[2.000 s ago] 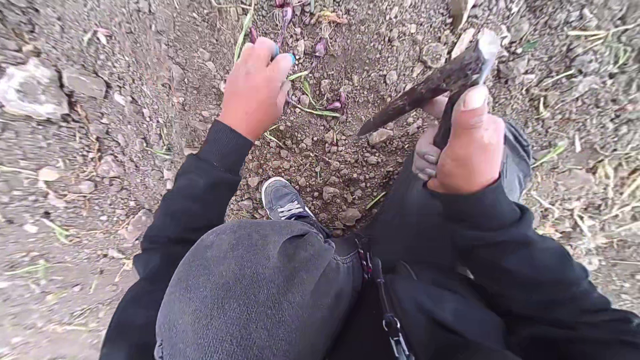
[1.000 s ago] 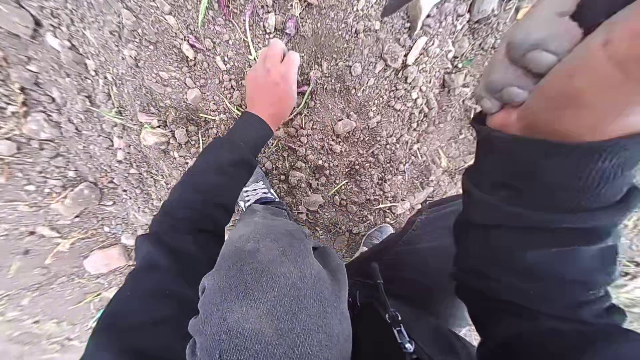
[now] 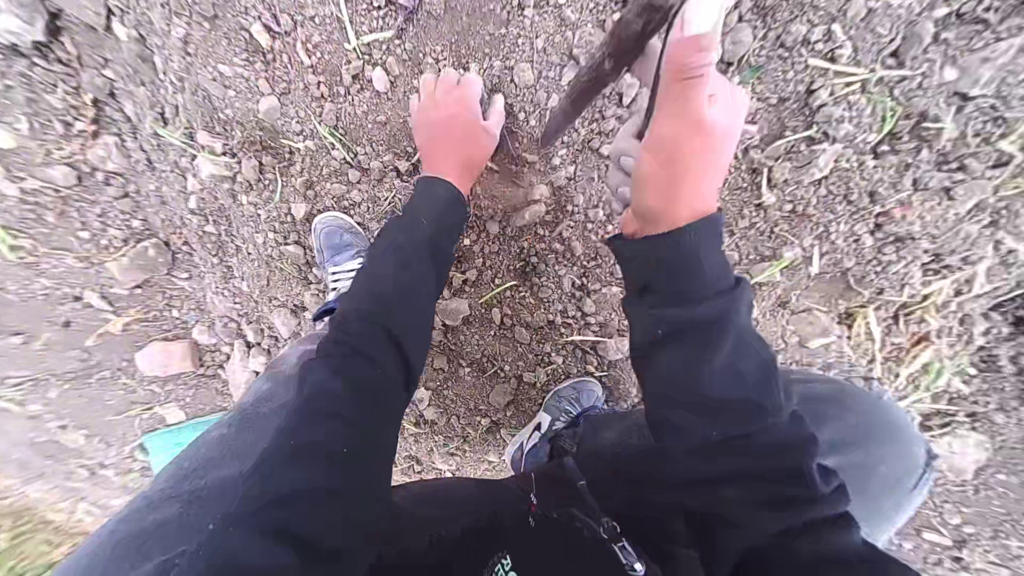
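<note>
Low over the stony soil [image 3: 544, 280], my left hand [image 3: 456, 128] is bent with its fingers pointing down; a dark thing shows between thumb and fingers, too hidden to name. To its right, my right hand [image 3: 688, 136] grips a dark, worn hand tool [image 3: 612, 68], whose pointed end slants down toward the ground near my left thumb. The tool's upper part is cut off by the frame's top edge. Something purple [image 3: 408, 8], perhaps a plant, lies at the top edge beyond my left hand.
My two shoes [image 3: 340, 248] [image 3: 556, 420] stand on the soil. A reddish stone [image 3: 167, 358] and a larger grey stone [image 3: 140, 262] lie at left. A green object [image 3: 180, 440] shows beside my left leg. Dry stalks [image 3: 880, 336] lie at right.
My left hand has left the purple plants and is now over bare soil. The tool, mostly out of view one second ago, is back beside my left hand. The view has shifted.
</note>
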